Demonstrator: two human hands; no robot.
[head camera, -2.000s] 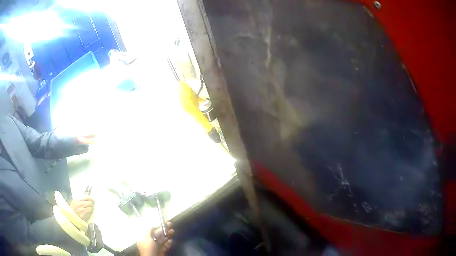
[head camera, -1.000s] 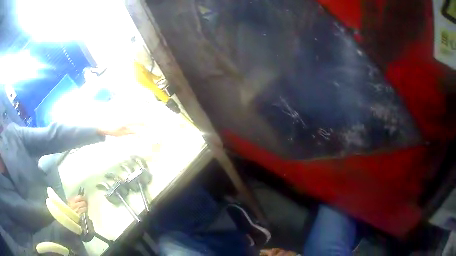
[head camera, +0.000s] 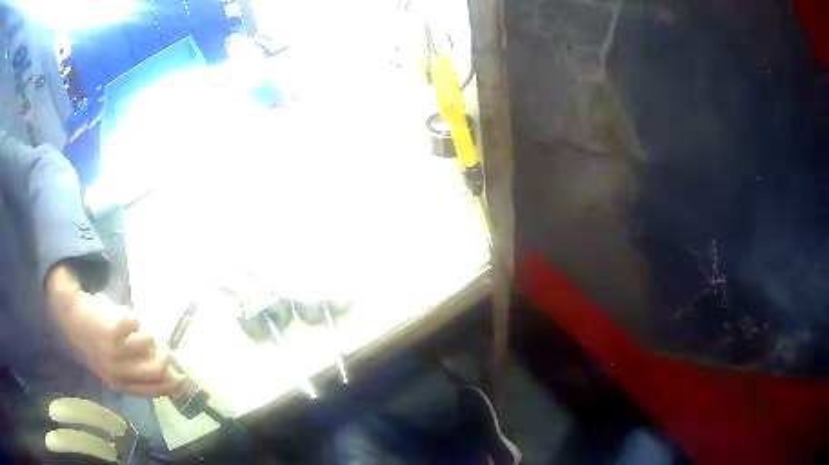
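Neither of my hands is in the picture. Two metal inserts lie side by side on the overexposed white bench (head camera: 382, 227): the left insert (head camera: 264, 320) and the right insert (head camera: 324, 313) have grey blocks and slim steel rods pointing towards the bench's near edge. Pale-yellow moulded parts (head camera: 86, 429), paired and rounded, show at the lower left on a dark metal piece. A coworker's hand (head camera: 123, 354) is at the bench's left side, at a dark tool or metal piece (head camera: 194, 400); the grip is unclear.
The red safety door (head camera: 627, 363) with its dark scratched window (head camera: 709, 209) fills the right side. A yellow-bodied tool (head camera: 452, 100) lies near the bench's right edge, beside a small round object (head camera: 444, 134). The coworker's grey sleeve (head camera: 68, 209) is at left. The floor area is dark and blurred.
The view has shifted, so bench and inserts sit further right. The hand seen at the bottom edge is gone. The coworker's arm has come closer, and the yellow mouldings are lower and turned.
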